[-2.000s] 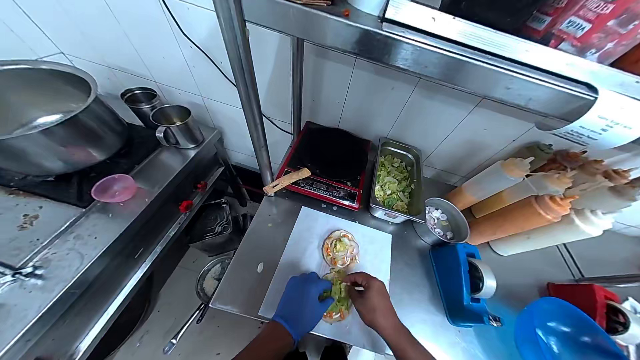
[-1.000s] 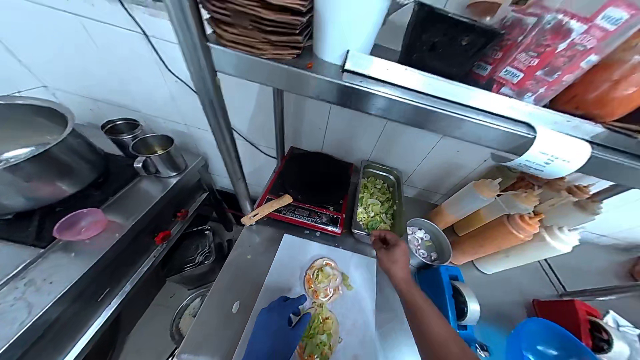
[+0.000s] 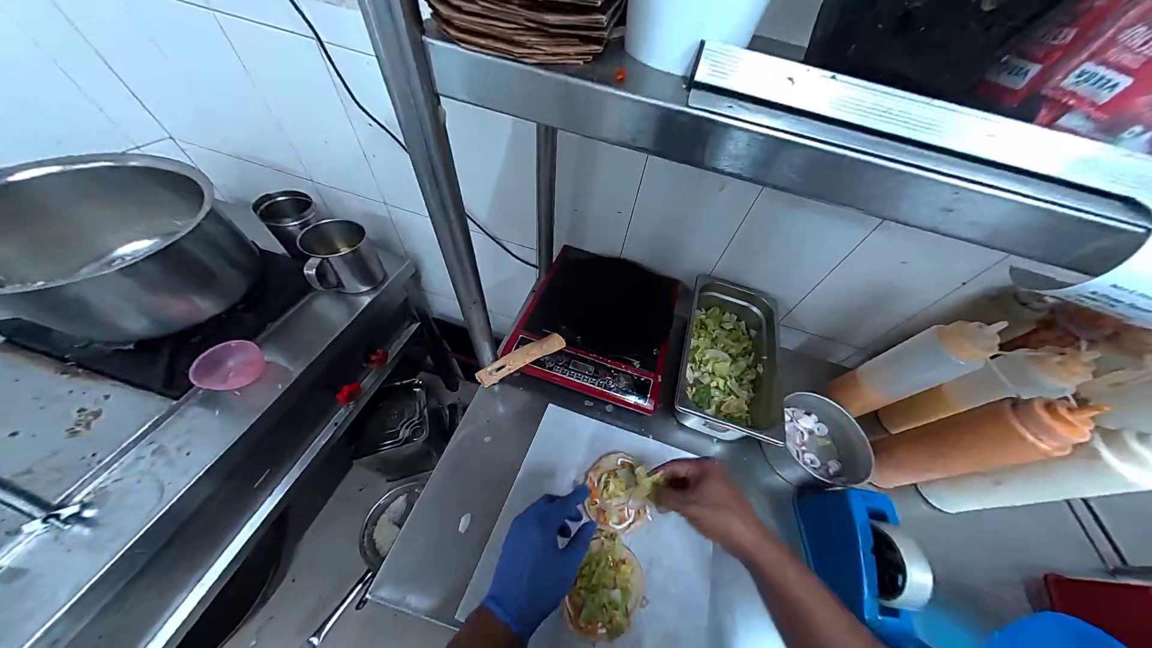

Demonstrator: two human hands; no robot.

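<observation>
Two round flat bread pieces lie on a sheet of white paper (image 3: 675, 558) on the steel table. The upper bread piece (image 3: 617, 493) bears sauce and shredded vegetables; the lower bread piece (image 3: 605, 589) is covered with chopped lettuce. Bare, my right hand (image 3: 702, 499) pinches some chopped lettuce (image 3: 644, 482) over the upper piece's right side. My left hand (image 3: 547, 549), in a blue glove, is at the left edge of the bread with fingers apart, holding nothing visible. Behind the paper stands a steel pan of chopped lettuce (image 3: 723, 364), beside a steel bowl of sliced onion (image 3: 814, 441).
A red-edged induction cooktop (image 3: 605, 315) with a wooden handle (image 3: 520, 359) at its corner stands behind the paper. Sauce squeeze bottles (image 3: 981, 441) and a blue tape dispenser (image 3: 846, 549) are on the right. A steel shelf (image 3: 765, 148) spans above. A large pot (image 3: 126, 261) stands left.
My right hand has come from the lettuce pan to the upper bread piece, with lettuce in its fingers. My left hand has moved up beside the upper piece.
</observation>
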